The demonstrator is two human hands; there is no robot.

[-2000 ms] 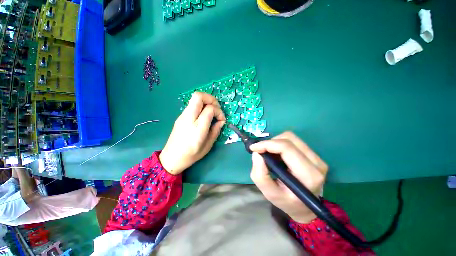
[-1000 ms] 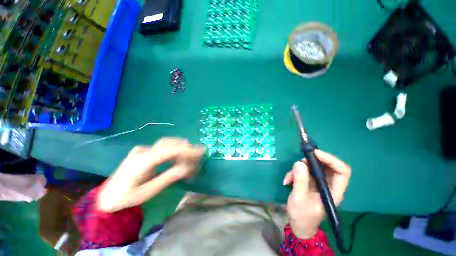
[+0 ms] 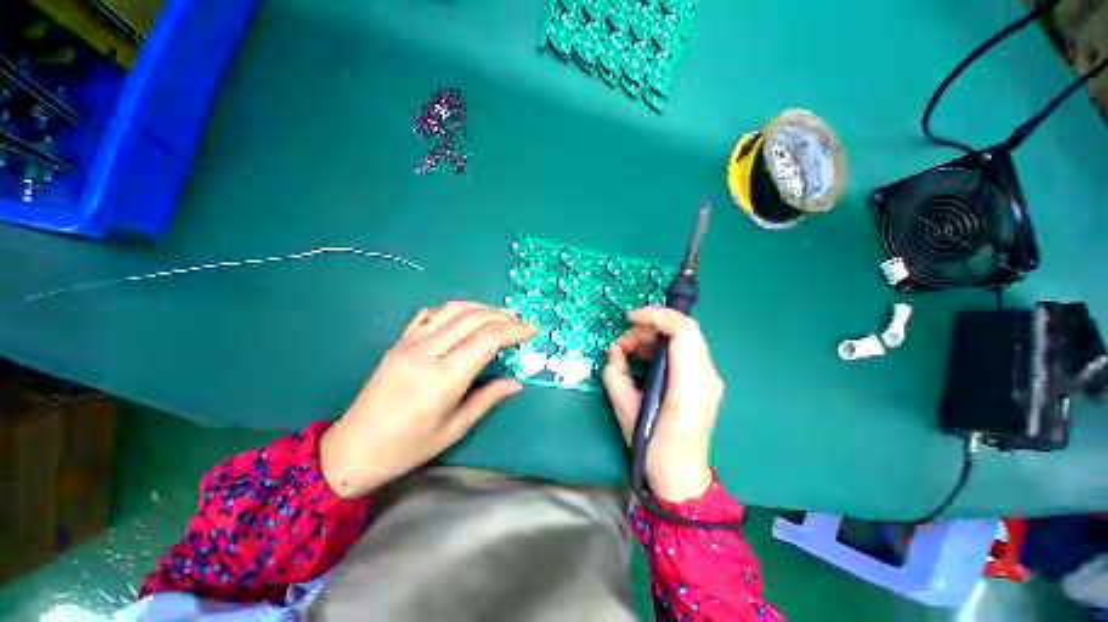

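Note:
The green PCB panel (image 3: 571, 292) lies on the mat in front of me, with white patches along its near edge. My left hand (image 3: 425, 389) has its fingertips and thumb on the panel's left edge. My right hand (image 3: 674, 401) holds the black soldering iron (image 3: 683, 292), its bare tip pointing up and away, beyond the panel's right side. My right fingertips are at the panel's near right part. A thin solder wire (image 3: 243, 261) lies to the left. A loose pile of dark purplish components (image 3: 442, 118) lies behind the panel.
A second PCB panel (image 3: 626, 43) lies farther back. The tip cleaner pot (image 3: 787, 170), black fan (image 3: 956, 225), white tubes (image 3: 861, 348) and black power unit (image 3: 1008, 377) stand or lie right. The blue bin (image 3: 146, 134) is at far left.
My left hand has moved right onto the panel's edge. My right hand has moved left to the panel with the iron. The view has shifted, showing the fan and power unit more fully.

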